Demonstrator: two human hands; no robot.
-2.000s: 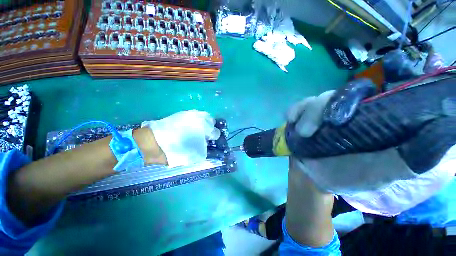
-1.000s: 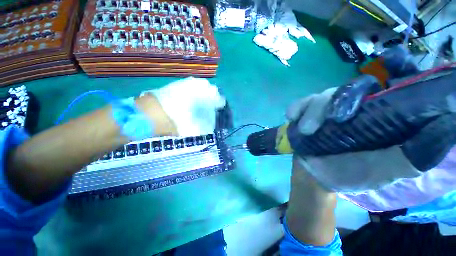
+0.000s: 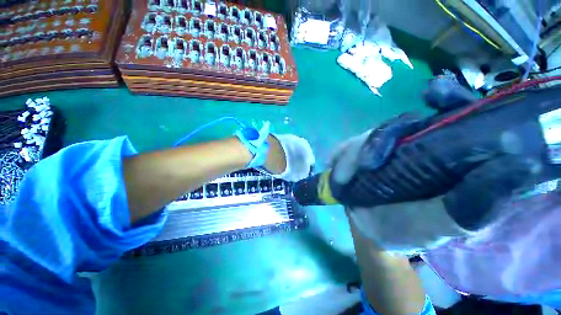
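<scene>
The silver heat sink (image 3: 227,216) lies in the dark jig (image 3: 243,236) with white lettering. A row of small black components (image 3: 240,188) runs along its far side. My left hand (image 3: 294,157), in a white glove with a blue strap (image 3: 253,144) at the wrist, is at the jig's far right end; its fingers are hidden. My gloved right hand (image 3: 393,184) grips the dark electric screwdriver (image 3: 492,178), whose yellow-ringed nose points left at the jig's right end, close to my left hand. The bit's tip cannot be seen.
Orange-brown stacked slabs (image 3: 206,77) with rows of parts stand at the back left. A black bin (image 3: 55,132) with leads and white plugs is at far left. Crumpled plastic bags (image 3: 366,64) lie at the back. The green bench's front edge shows below.
The slotted cover seen over the components two seconds ago is off the row. My left hand has moved right and down to the jig's end. The screwdriver nose is now closer to it.
</scene>
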